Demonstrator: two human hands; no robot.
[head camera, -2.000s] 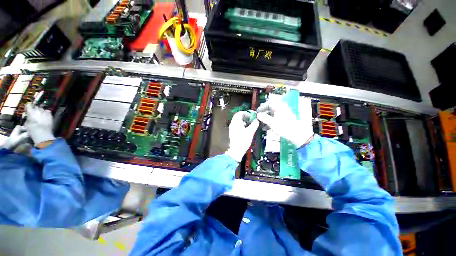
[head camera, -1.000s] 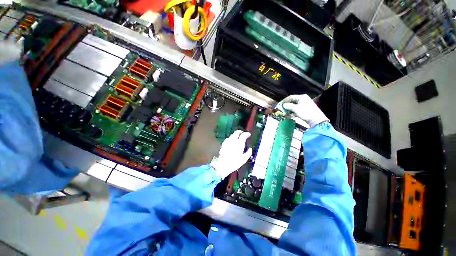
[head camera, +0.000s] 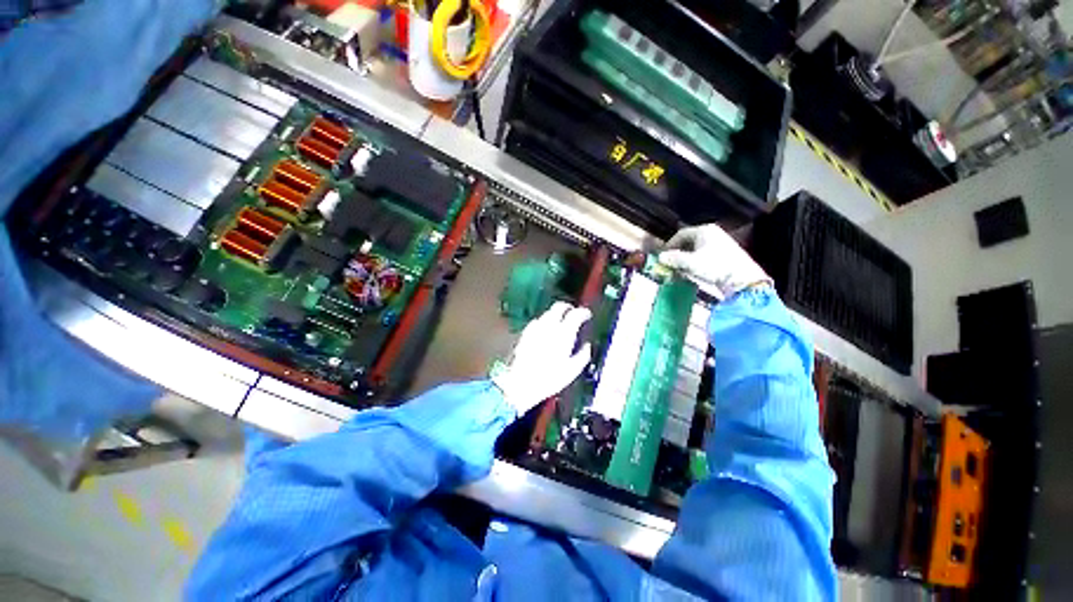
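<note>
A long green strip board (head camera: 651, 394) lies lengthwise over the pale blocks (head camera: 624, 348) of the main circuit board (head camera: 572, 437) in the right carrier. My right hand (head camera: 713, 261), in a white glove, is at the strip's far end, with fingertips down at the board's far edge; whether it grips anything is hidden. My left hand (head camera: 547, 356), white-gloved, rests at the carrier's left side bar with its fingers slightly bent; I see nothing held in it. Small green pieces (head camera: 532, 288) lie in the gap beyond my left hand.
A second main board with orange coils (head camera: 291, 186) sits in the left carrier (head camera: 425, 286). A black bin (head camera: 641, 165) holding green strips stands behind the rail. Another person's blue sleeve (head camera: 71, 106) reaches over the left. An orange plate (head camera: 959, 500) stands at right.
Since two seconds ago, my right hand has moved to the strip's far end and my hands have parted. Since one second ago, they have barely moved; the other person's sleeve reaches farther across.
</note>
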